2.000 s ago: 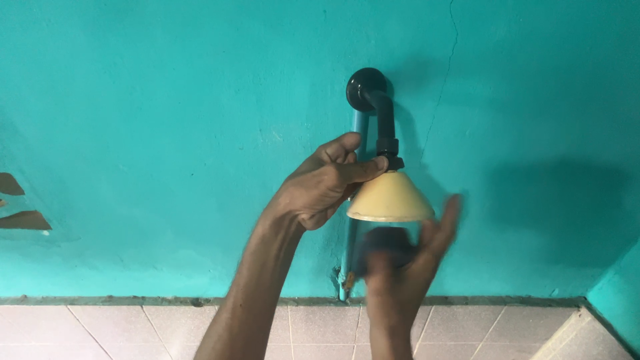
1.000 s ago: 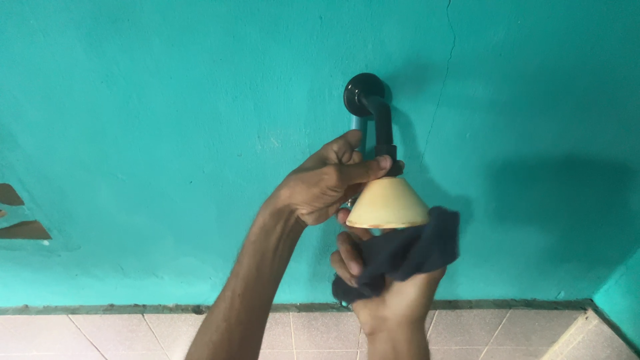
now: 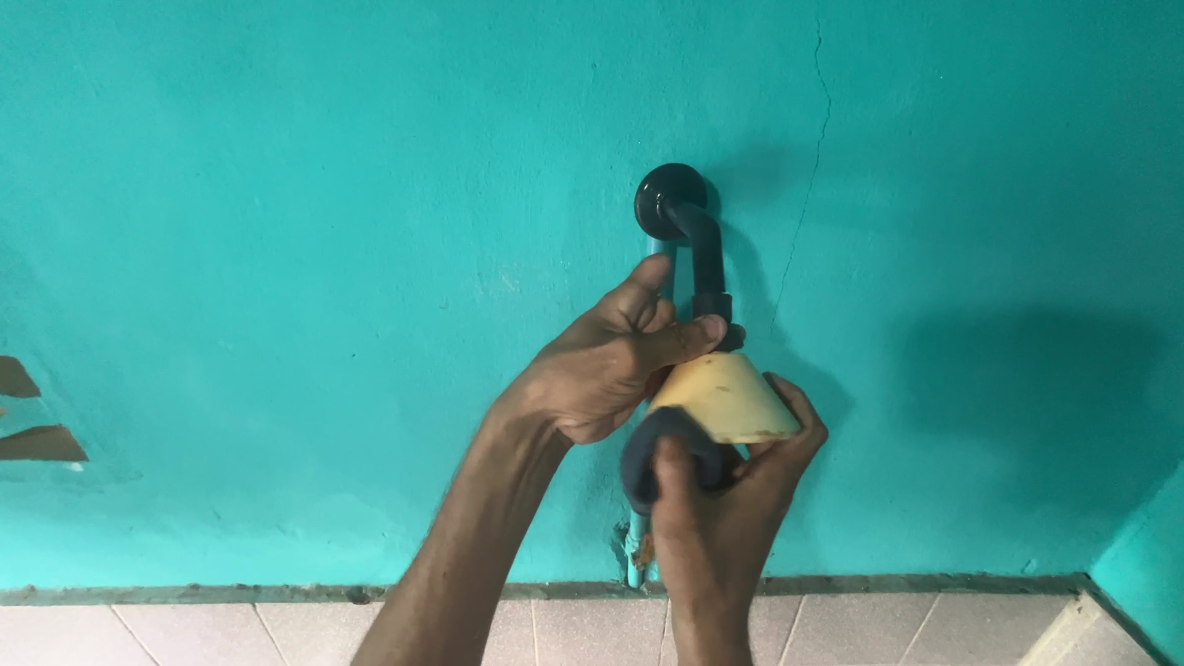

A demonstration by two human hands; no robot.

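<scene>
A cream cone-shaped shower head [image 3: 726,398] hangs from a bent black shower arm [image 3: 709,254], whose round black flange [image 3: 670,202] sits against the turquoise wall. My left hand [image 3: 615,361] grips the joint just above the cone, its thumb across the black collar. Below and to the right, my right hand [image 3: 731,504] presses a dark cloth [image 3: 668,458] with its thumb against the cone's lower left side, while its fingers reach around the right side. The cone's underside is hidden.
A turquoise-painted pipe [image 3: 636,546] runs down the wall behind the hands. Pinkish tiles [image 3: 860,624] with a rough top edge line the bottom. A wall corner is at the lower right, brown patches [image 3: 42,444] at the far left.
The dark cloth, spread under and right of the cone a second ago, is now bunched at its lower left. My right fingers have moved around the cone's right side. My left hand keeps its place.
</scene>
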